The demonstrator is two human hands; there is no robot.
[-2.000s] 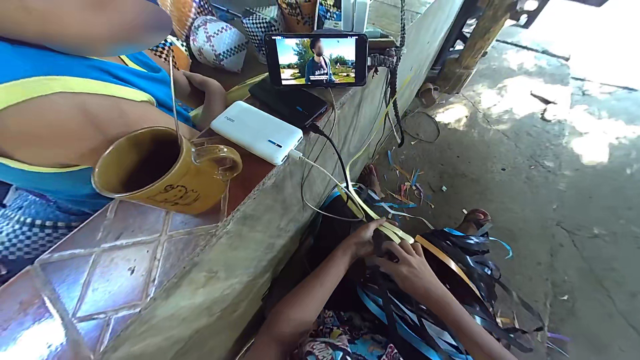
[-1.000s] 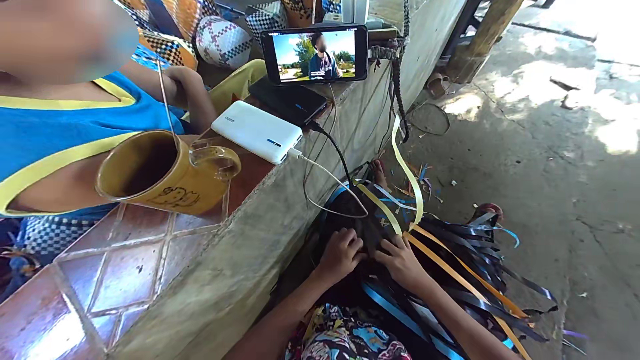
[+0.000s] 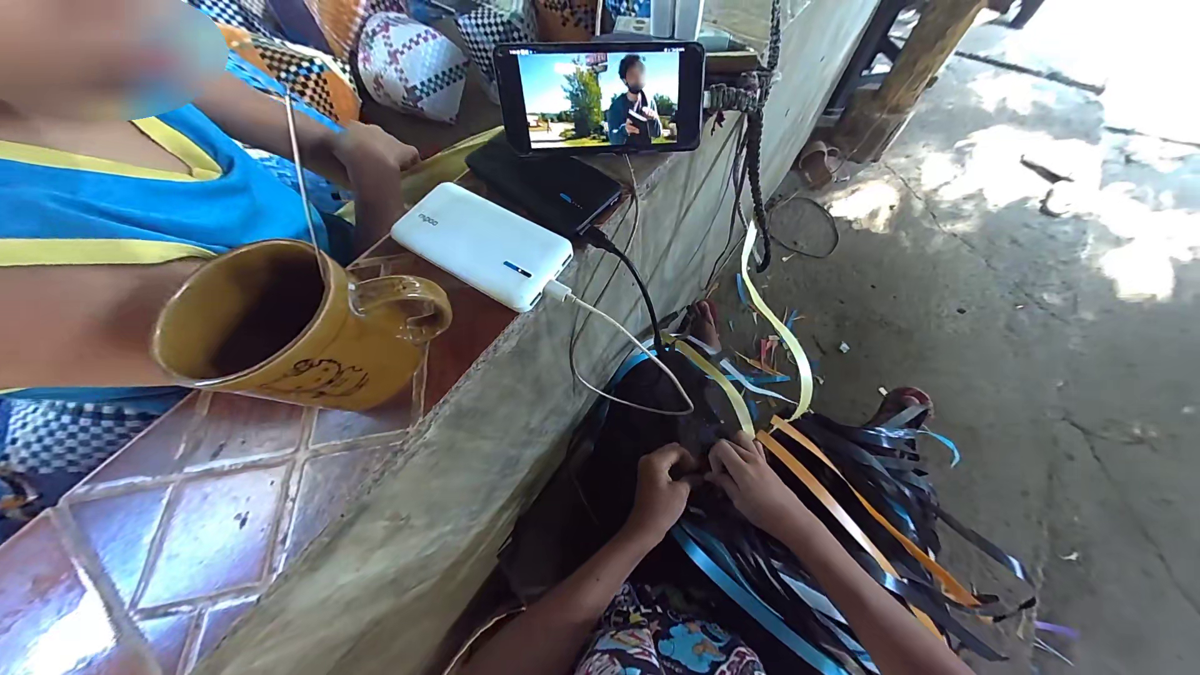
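My left hand [image 3: 664, 487] is curled, fingertips pinching at dark woven work [image 3: 689, 403] on my lap. Close beside it, my right hand [image 3: 745, 473] grips the same work, its fingers nearly touching the left ones. What exactly lies between the fingertips is too dark to tell. A pale yellow plastic strip [image 3: 783, 333] rises in a loop beyond the right hand. Orange strips [image 3: 867, 497] run out to the right, over a loose spread of black strips [image 3: 844, 450]. A light blue strip [image 3: 741, 595] passes below the right hand.
On the tiled ledge [image 3: 216, 516] at left stand a brown mug [image 3: 366, 366], a white power bank [image 3: 483, 244], a black power bank [image 3: 544, 183] and a propped phone [image 3: 600, 98]. Cables hang over its edge. A person in blue sits beyond, near woven baskets [image 3: 412, 66]. Strip scraps [image 3: 769, 356] litter the floor.
Two seconds ago my hands were together on the yellow strips; now they are lower on the dark work. The yellow strip stands up in a loop, and the orange strips lie spread to the right.
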